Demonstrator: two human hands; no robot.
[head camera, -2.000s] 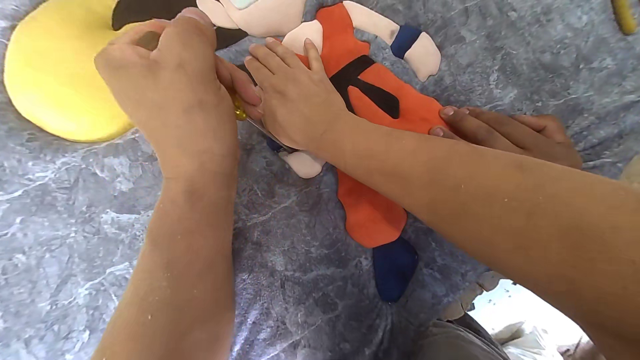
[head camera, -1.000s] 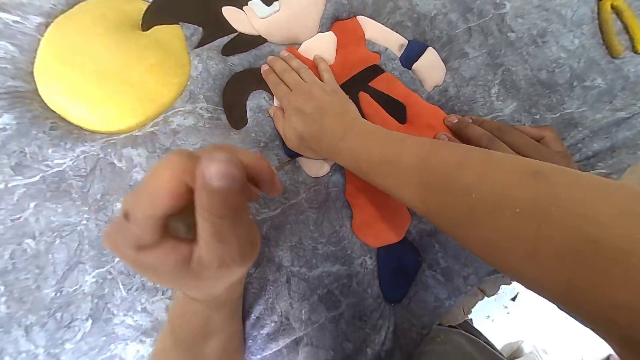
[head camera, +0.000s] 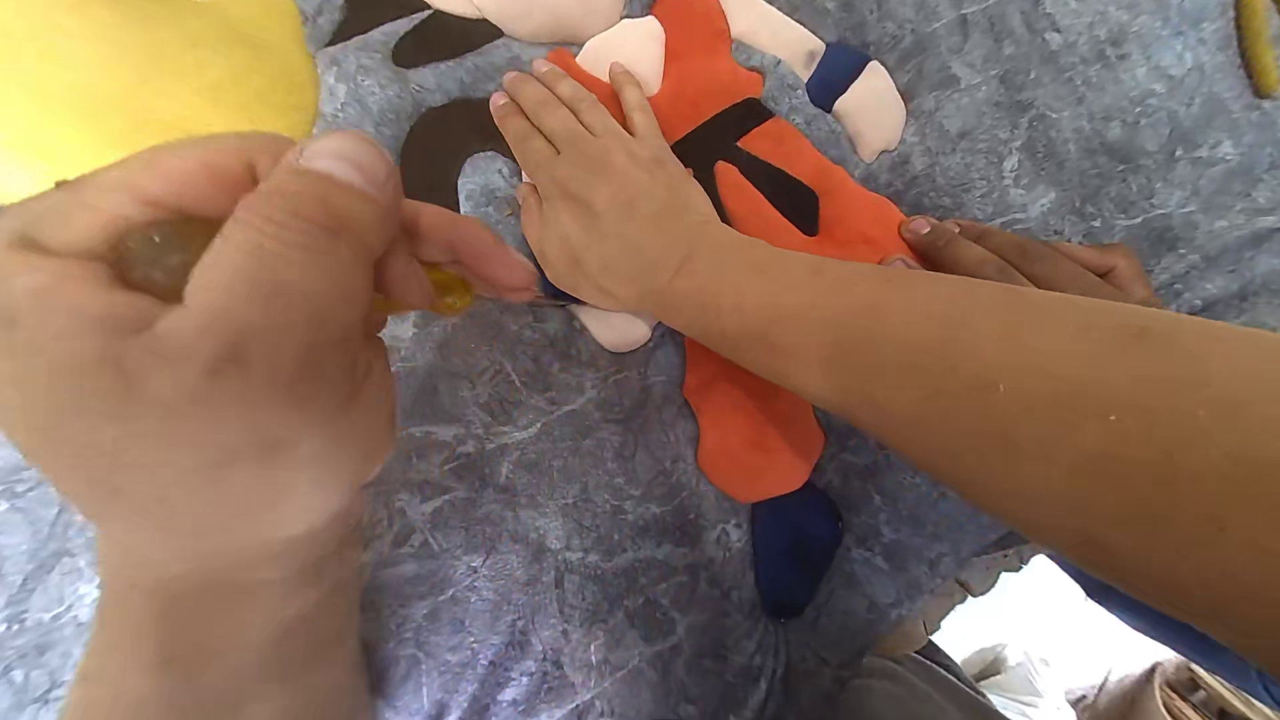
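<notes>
My left hand (head camera: 230, 320) is closed around a tool with a translucent yellow handle (head camera: 445, 290). Its thin metal shaft reaches the navy wrist band of the padded cartoon figure, beside the pale hand piece (head camera: 615, 328); the exact tip is hard to make out. Flat on the figure's chest and arm lies my right hand (head camera: 615, 190), palm down, holding nothing. Orange suit pieces (head camera: 755, 430), a black belt (head camera: 770, 185), a dark brown tail (head camera: 435, 150) and a navy boot (head camera: 795, 550) form the figure, partly covered by my right forearm.
Another person's hand (head camera: 1030, 260) touches the orange leg at the right. A large yellow padded disc (head camera: 150, 90) lies upper left, and a yellow object (head camera: 1258, 45) at the top right corner. Grey marbled cloth (head camera: 520, 560) lies underneath. The near edge shows at bottom right.
A second ago my left hand was raised below and left of the figure; now the tool's shaft is at the wrist band. My right hand remains on the figure. The view has moved closer.
</notes>
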